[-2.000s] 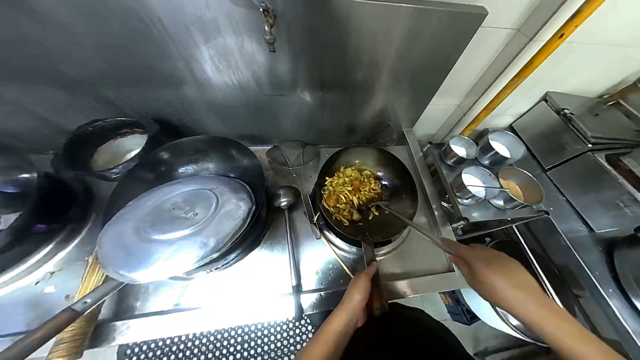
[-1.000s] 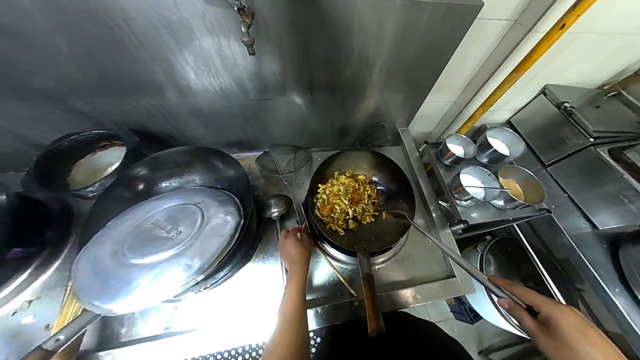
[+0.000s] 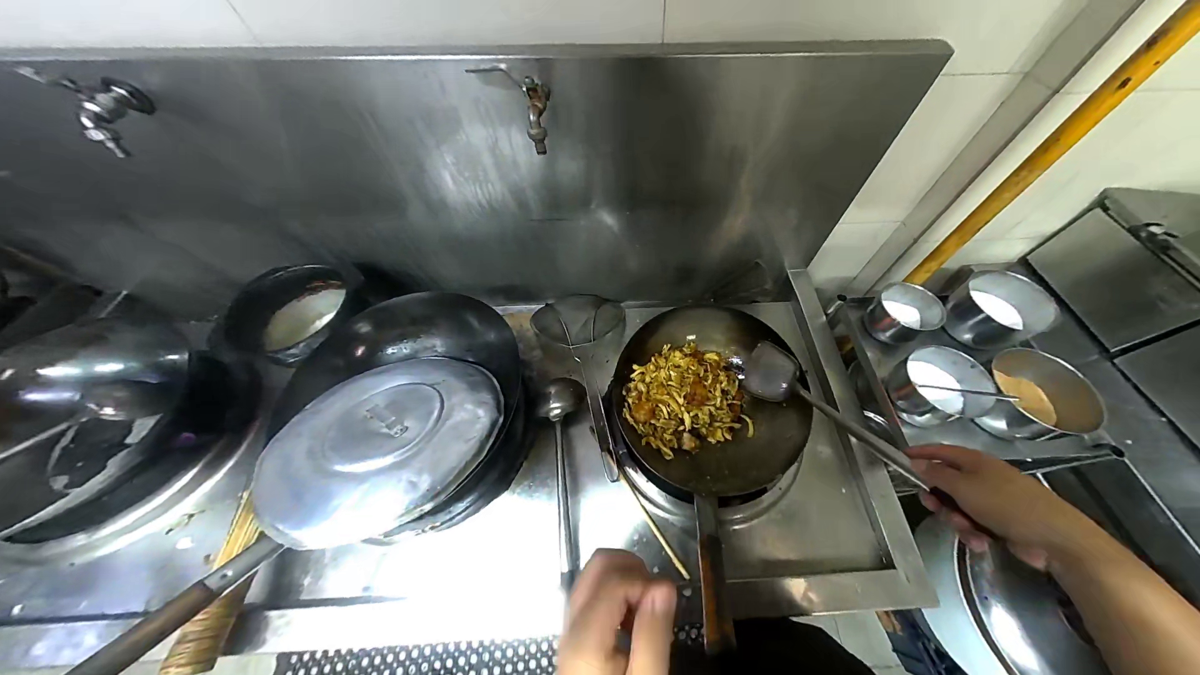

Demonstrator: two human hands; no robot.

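Observation:
A wok [image 3: 769,441] with a wooden handle sits on the right burner, holding yellowish strips of cooked food [image 3: 684,398]. My right hand [image 3: 984,502] grips the handle of a metal wok spatula [image 3: 771,371], whose blade rests at the right side of the food. My left hand [image 3: 617,614] is at the bottom, slightly blurred, left of the wok's handle [image 3: 712,581]; its fingers are curled, and whether they touch anything is unclear. A metal ladle [image 3: 562,398] lies beyond it, beside a wire strainer [image 3: 578,322] and a thin stick [image 3: 659,530].
On the left, a large wok [image 3: 422,319] carries an upturned metal pan [image 3: 375,450]. A dark pot [image 3: 286,314] stands behind, a bamboo brush [image 3: 220,600] in front. Metal containers [image 3: 1050,389] are at right. Taps [image 3: 536,117] project from the steel backsplash.
My left hand has moved from the ladle's bowl down toward the front edge. The spatula's blade now shows at the right side of the food. The view has shifted.

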